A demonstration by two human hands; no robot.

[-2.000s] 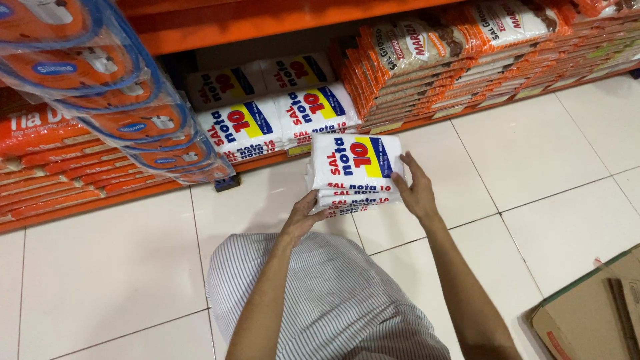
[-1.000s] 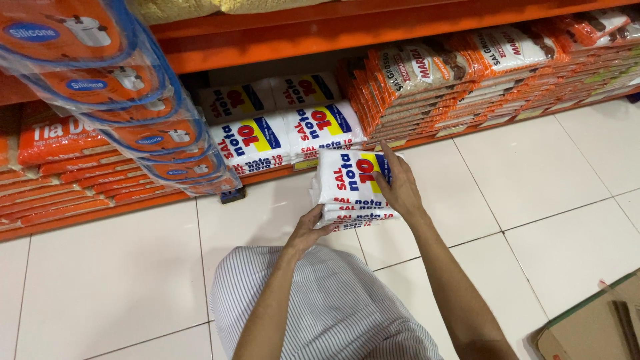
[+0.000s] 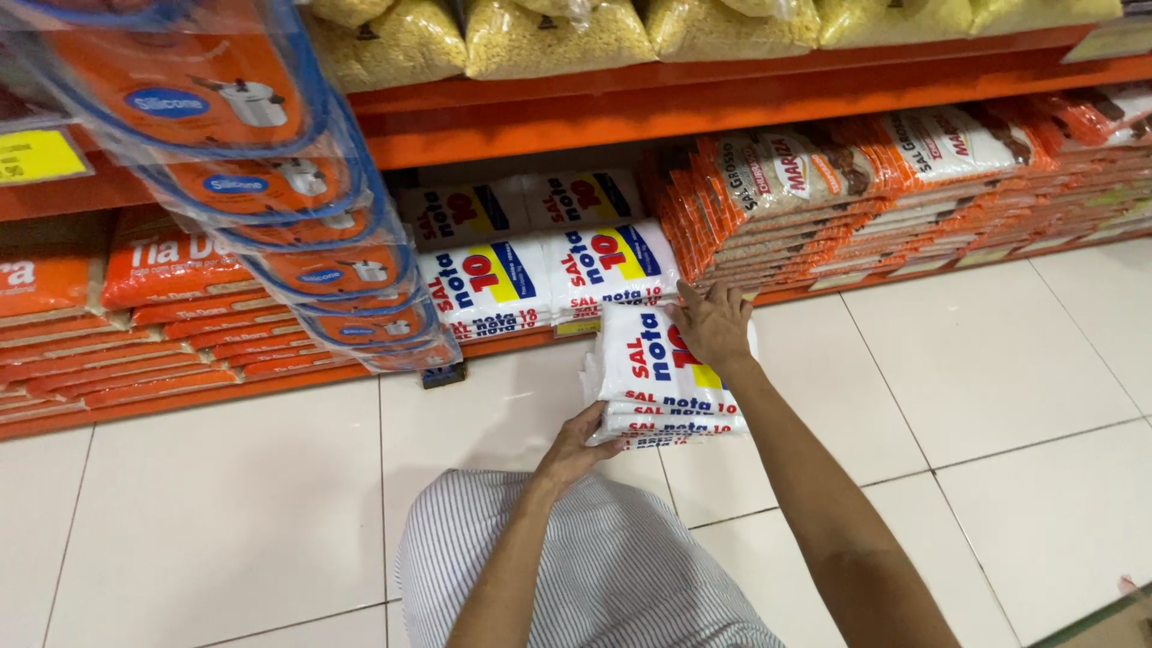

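Observation:
A stack of several white salt bags (image 3: 666, 387) is in front of me, before the edge of the low shelf. My left hand (image 3: 576, 450) grips the stack's lower left corner. Across the top bag's upper right part lies my right hand (image 3: 715, 328), its fingers spread toward the far edge and its palm covering some of the print. Just beyond, matching salt bags (image 3: 616, 261) lie in low piles on the bottom shelf, with more of them in shadow behind.
Orange packs of coarse salt (image 3: 792, 171) are piled to the right of the white bags. Hanging strips of pressure-cooker gaskets (image 3: 333, 270) overlap the shelf at left, before orange bags (image 3: 189, 270). Yellow grain bags (image 3: 558, 36) rest on the orange upper shelf (image 3: 576, 117). Pale tiles (image 3: 225, 504) cover the floor.
My right hand has gone from the stack's right side onto the top bag and toward its far edge. The left hand stays at the lower left corner.

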